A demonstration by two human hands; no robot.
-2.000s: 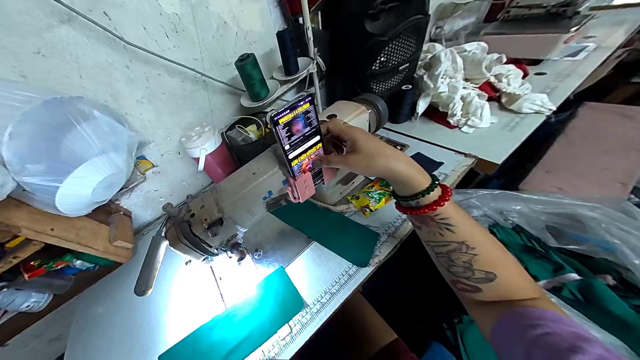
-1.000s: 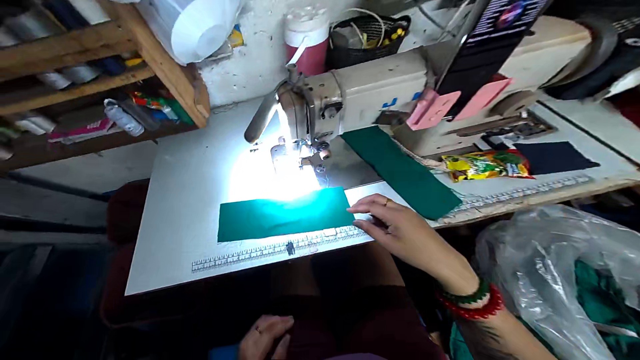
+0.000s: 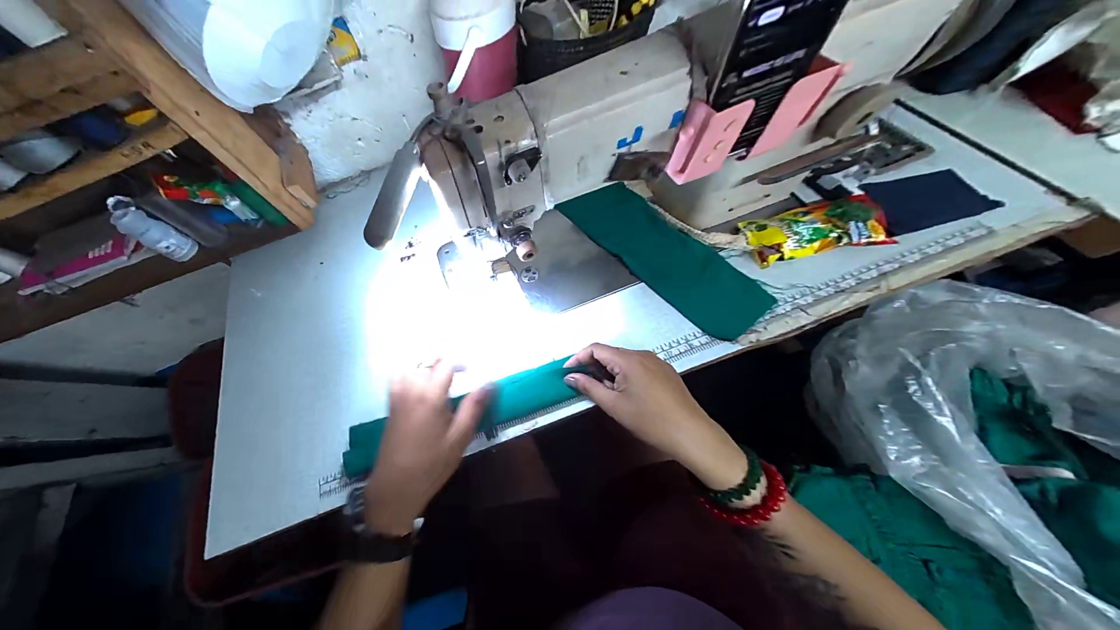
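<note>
A strip of green fabric lies folded lengthwise along the front edge of the sewing machine table, over a printed ruler. Thumb and fingers of my right hand pinch its right end. My left hand, blurred, lies over its left part with the fingers apart; whether it grips the cloth I cannot tell. Behind the strip stands the sewing machine, its lamp glaring over the needle area. A second green fabric piece lies flat to the right of the needle.
A phone in a pink holder is fixed at the machine. A colourful packet and a dark cloth lie on the right of the table. A clear plastic bag with green fabric hangs at the right; a wooden shelf stands at the left.
My right hand, at the phone two seconds ago, is now at the strip's right end. My left hand has come up from below the table edge onto the fabric. The strip, flat before, is now folded.
</note>
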